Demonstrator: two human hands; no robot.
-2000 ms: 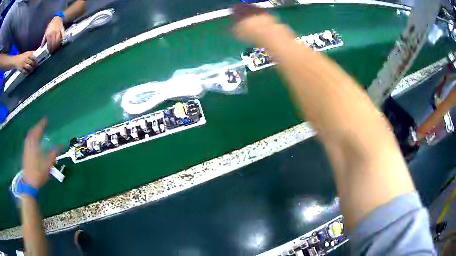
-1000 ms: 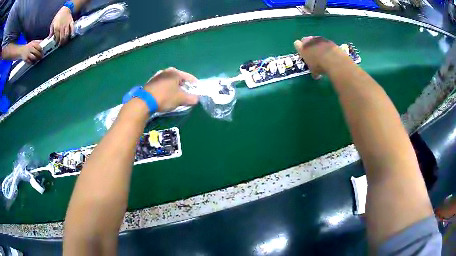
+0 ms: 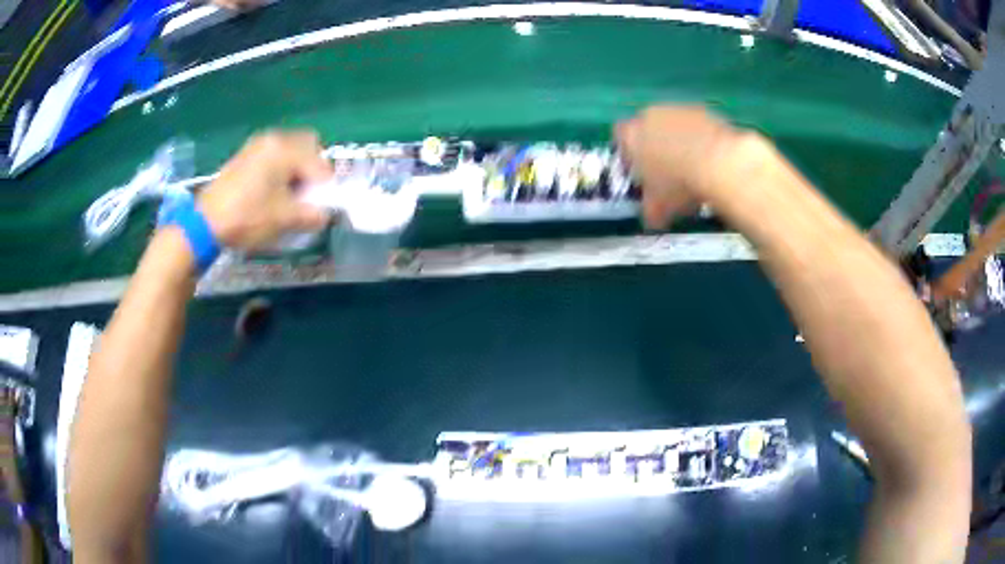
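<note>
My right hand (image 3: 681, 160) holds the right end of an open power strip base (image 3: 551, 209) above the green belt, close to the white rail. My left hand (image 3: 265, 193) is blurred and closed on the bagged white power cord (image 3: 375, 207) at the strip's left side. A second open power strip (image 3: 617, 468) lies flat on the dark bench below, its components facing up. Its own bagged cord (image 3: 254, 479) and round white plug (image 3: 397, 502) lie to its left.
The chipped white rail (image 3: 496, 260) separates the green belt (image 3: 441, 83) from the dark bench. Another strip (image 3: 430, 152) and a bagged cord (image 3: 121, 198) lie on the belt. A metal post (image 3: 937, 165) stands at the right. Another person's arm (image 3: 975, 262) shows at the right edge.
Both hands have brought the strip and bagged cord from the belt's far side to the near rail. The view has shifted, and the bench strip now shows fully.
</note>
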